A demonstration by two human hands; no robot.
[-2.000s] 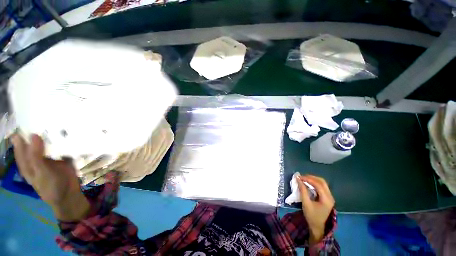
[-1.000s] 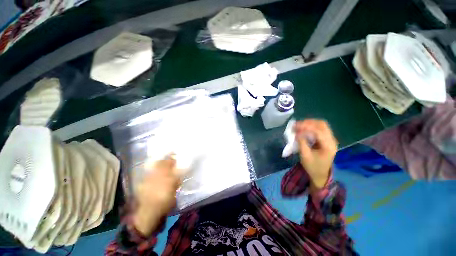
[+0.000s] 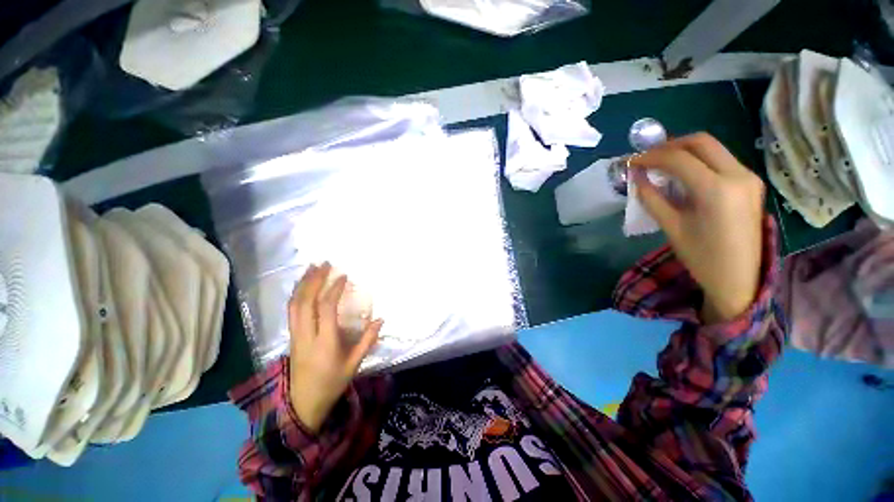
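Note:
A stack of clear, glaring poly bags [image 3: 422, 225] lies flat in front of me. My left hand [image 3: 328, 324] rests on the bags near their front edge, fingers apart, holding nothing. My right hand [image 3: 701, 211] pinches a small white wipe [image 3: 642, 214] at the mouth of the whitish dispenser bottle [image 3: 588, 193]. The bottle's round lid [image 3: 647, 133] is flipped open. The fingers partly hide the bottle's top.
Crumpled white wipes [image 3: 556, 108] lie behind the bottle. Stacked off-white hexagonal panels [image 3: 147, 304] lean at the left; another stack [image 3: 809, 137] is at the right. A bagged panel [image 3: 186, 37] lies on the dark green belt behind a grey rail [image 3: 108, 181]. A pink sleeve [image 3: 848, 299] shows at the right.
My left hand has let go of the panel, now on the left stack, and come onto the bags. My right hand has moved with the wipe from the bench's front edge to the bottle top.

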